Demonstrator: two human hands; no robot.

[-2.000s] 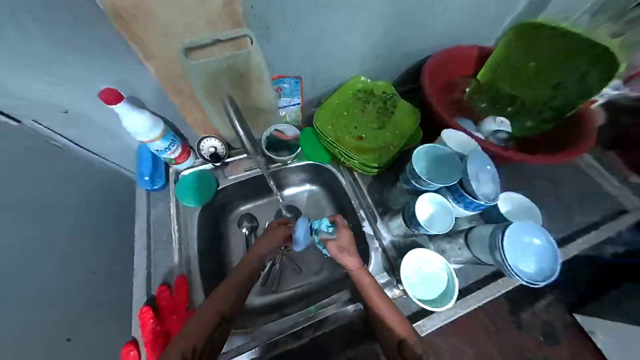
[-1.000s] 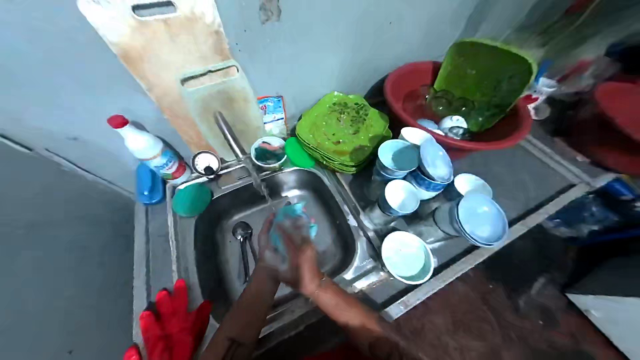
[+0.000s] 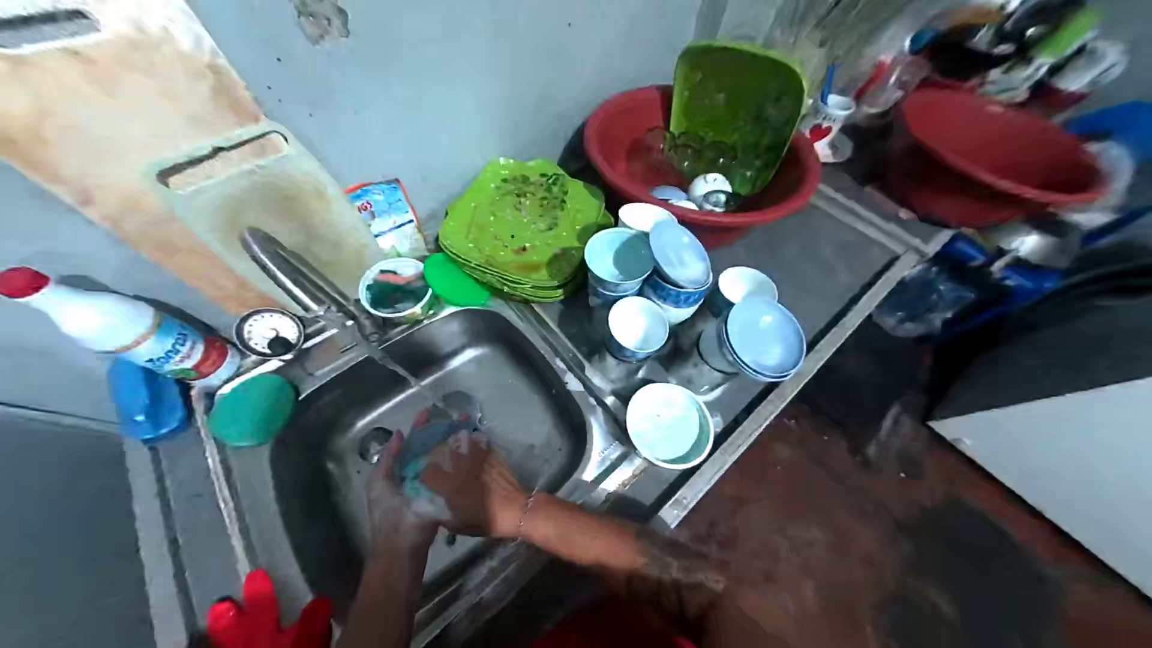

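Over the stainless steel sink [image 3: 504, 387], my left hand [image 3: 396, 504] and my right hand [image 3: 468, 486] meet around a wet bluish item [image 3: 427, 441]. It appears to be a cloth or scrubber, perhaps with a small dish, but blur and fingers hide its shape. Water runs from the curved metal faucet [image 3: 292, 270] just above them. Beyond my hands lies the sink drain [image 3: 373, 444]. Cups and bowls stand right of the sink, among them a pale bowl [image 3: 664, 423] and a stack of light blue bowls [image 3: 765, 337].
Green square plates [image 3: 522, 225] are stacked behind the sink, beside a red basin [image 3: 621, 153] holding dishes. At the left stand a white bottle with a red cap [image 3: 108, 319], a blue container [image 3: 144, 400] and a green lid [image 3: 252, 409]. Red rubber gloves [image 3: 270, 621] lie at the front left.
Two seconds ago my hands were apart, with a light blue item and a cloth between them; now they are together around the bluish item. The view has shifted.
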